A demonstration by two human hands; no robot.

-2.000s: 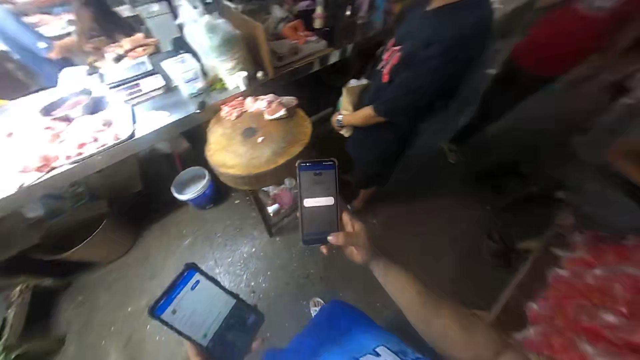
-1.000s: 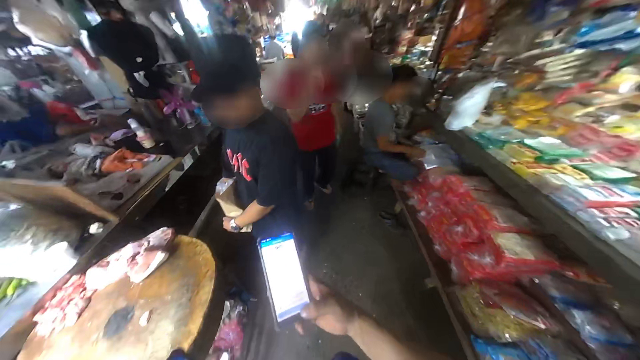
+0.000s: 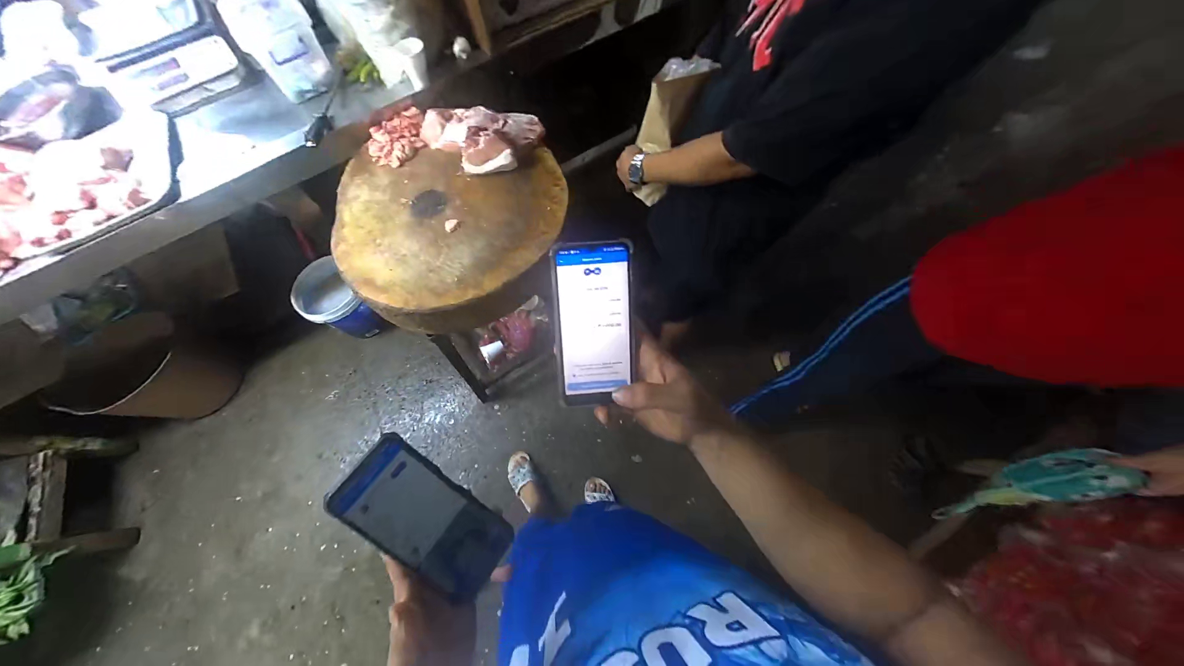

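Observation:
In my right hand [image 3: 668, 396] is a smartphone [image 3: 595, 319], held upright with its screen lit and my thumb at its lower right corner. My left hand [image 3: 427, 597] grips a wider dark-cased device, a tablet or large phone [image 3: 418, 513], tilted, its screen dimmer. Beyond the phone stands a round wooden chopping block [image 3: 453, 231] on legs. Raw meat pieces [image 3: 486, 134] and chopped meat [image 3: 396, 136] lie on its far edge.
A counter [image 3: 231, 157] with a meat tray and scales runs along the upper left. Under it are a white-and-blue bucket [image 3: 333, 298] and a brown tub [image 3: 176, 377]. One person holds a paper bag [image 3: 680, 106]; another in red [image 3: 1064, 277] stands at right, near red plastic bags [image 3: 1082, 583].
The view has swung back down from the market aisle. The phone in my right hand shows a bright page, where two seconds ago its screen was dimmed behind a small box. The person in red is now close at right.

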